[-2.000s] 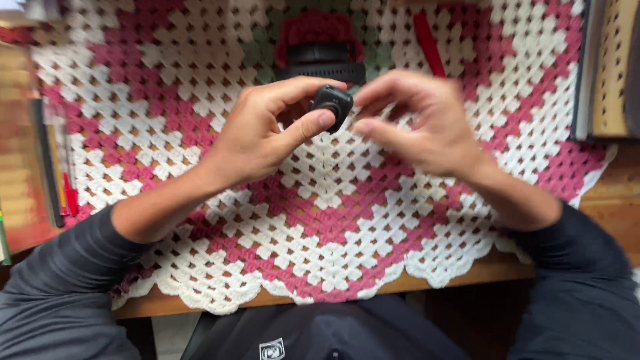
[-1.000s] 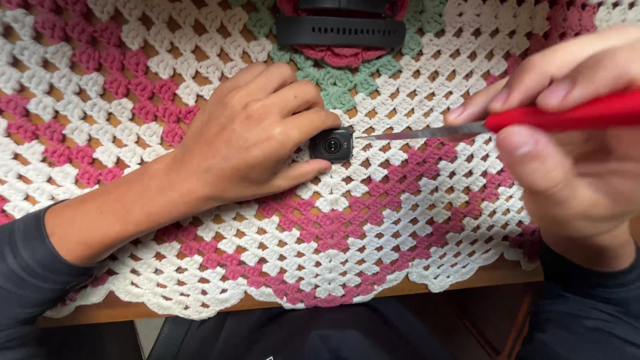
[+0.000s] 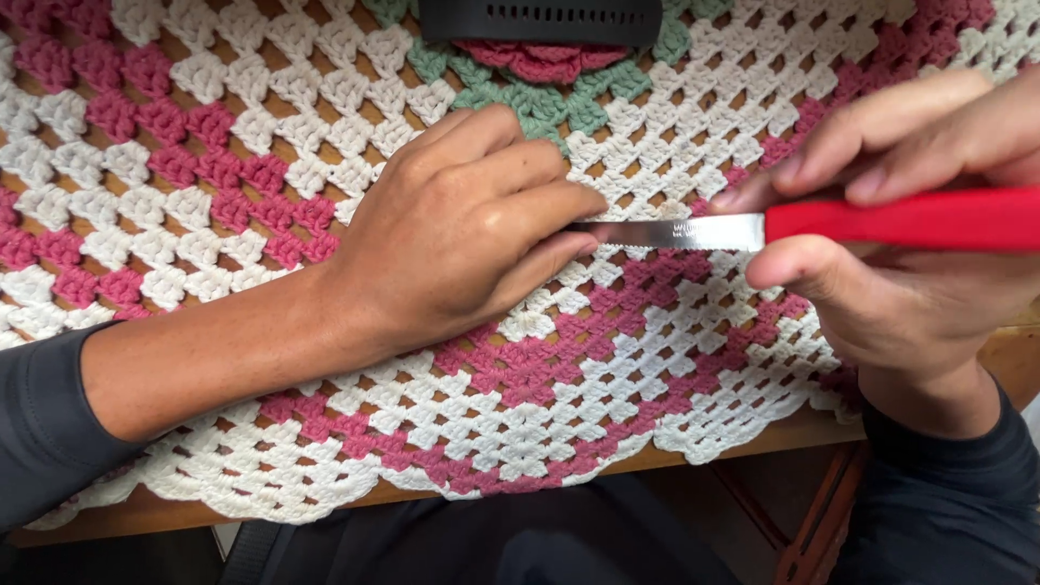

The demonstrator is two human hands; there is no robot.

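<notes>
My right hand (image 3: 902, 236) holds a serrated table knife by its red handle (image 3: 894, 219), thumb below and fingers above. The steel blade (image 3: 682, 231) points left, and its tip end goes in at the fingertips of my left hand (image 3: 479, 227). My left hand is curled palm down over the crocheted cloth, thumb and forefinger closed at the blade's tip. The small black watch case seen there earlier is hidden now, so whether the left hand still grips it does not show.
A black perforated watch strap (image 3: 540, 23) lies at the top middle, by a pink crocheted flower (image 3: 544, 61). A white, pink and green crocheted cloth (image 3: 520, 443) covers the wooden table, whose front edge (image 3: 390, 494) runs along the bottom.
My right hand, without the knife at first, has come to hold it. My left hand has lowered from holding up the black watch case and now covers the spot where the case lay.
</notes>
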